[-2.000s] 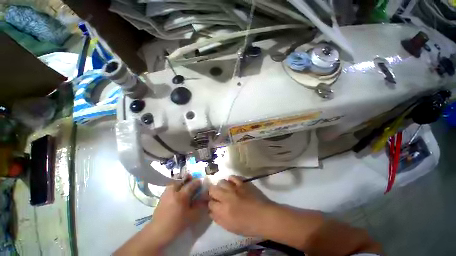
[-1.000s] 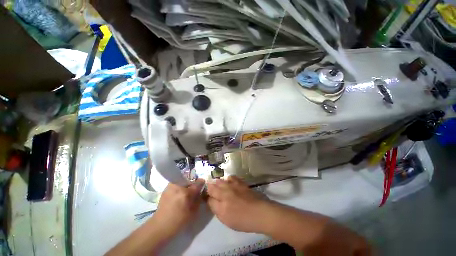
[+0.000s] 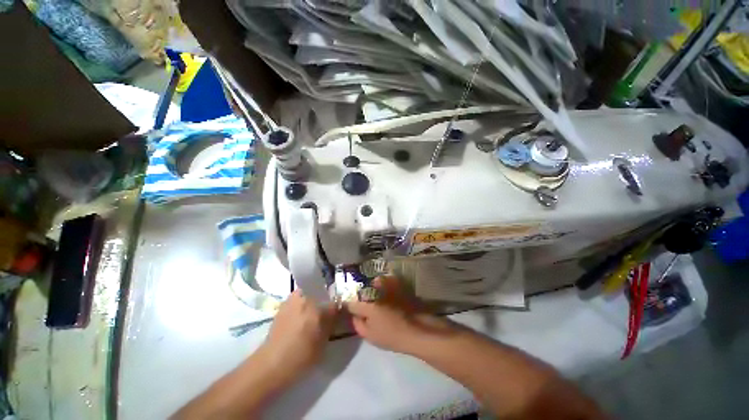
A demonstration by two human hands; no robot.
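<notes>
My left hand and my right hand lie side by side just in front of the needle area of the white sewing machine. A blue-and-white striped piece with a curved pale edge lies left of the needle, and its near part runs up to my left hand. My fingertips are bent down at the cloth by the presser foot. The cloth between the fingers is mostly hidden, so the exact grip of each hand is unclear.
Another striped piece with a round opening lies behind left. White pieces lie under the arm. A phone is at far left, grey-white cut pieces behind, and a red cord over a small parts tray at right.
The view has shifted, so the machine sits lower and further right. The striped piece left of the needle shows more. My hands stay close to the needle, with my right fingers now nearer the presser foot.
</notes>
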